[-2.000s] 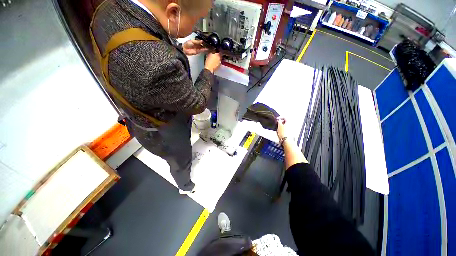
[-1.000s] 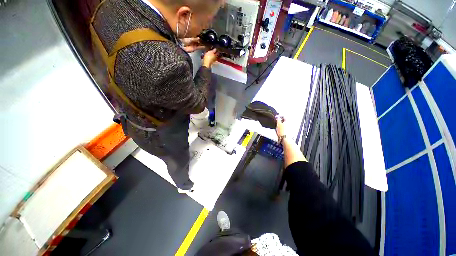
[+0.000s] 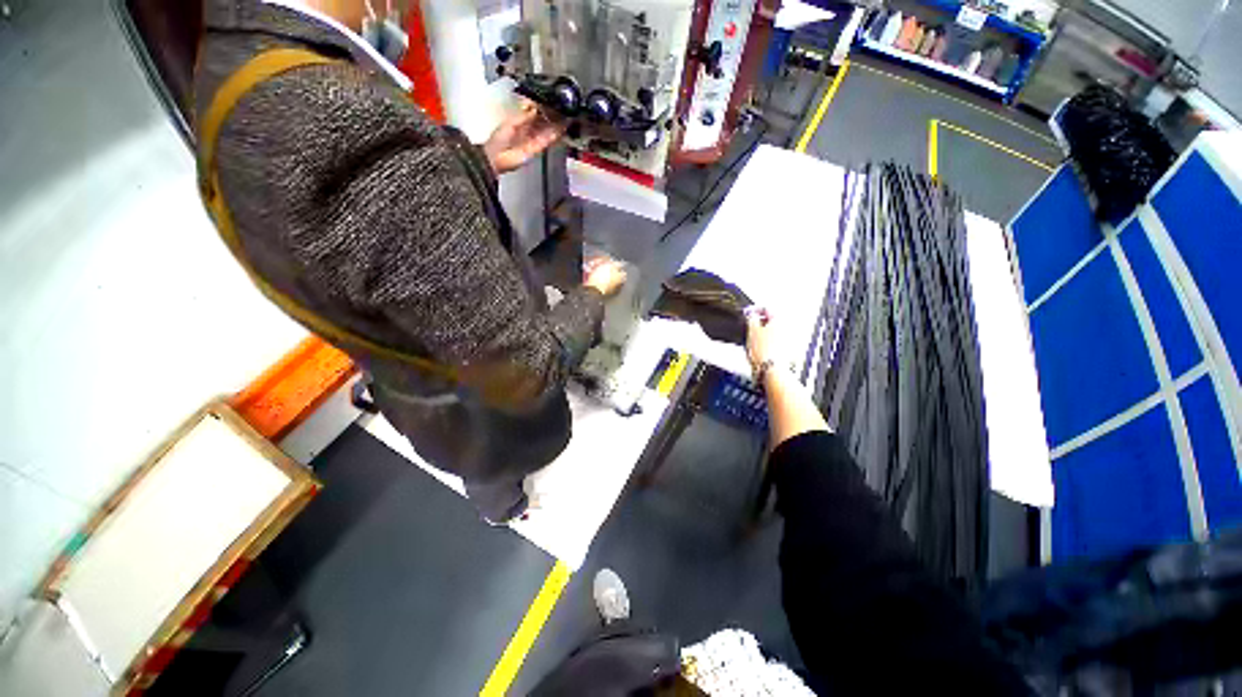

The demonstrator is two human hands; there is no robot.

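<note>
My right hand (image 3: 757, 335), in a black sleeve, reaches forward from the lower right. Its fingers are closed on the near end of a dark brown-black bundle of strap pieces (image 3: 704, 302), at the left corner of the white worktable (image 3: 776, 204). The fingers are too small to see in detail. Many long black strips (image 3: 906, 341) lie lengthwise on the table, to the right of my hand. My left hand is out of the picture.
An operator (image 3: 368, 204) in a dark jacket and mustard straps stands left, one hand at the machine (image 3: 613, 68), the other lower. A wooden-edged tray (image 3: 184, 531) is lower left, blue panels (image 3: 1117, 341) right, a blurred dark-blue shape (image 3: 1131, 626) lower right.
The operator has leaned left and lowered one hand from the machine to below it. A blurred dark-blue shape has entered at the lower right. My right hand keeps nearly the same place.
</note>
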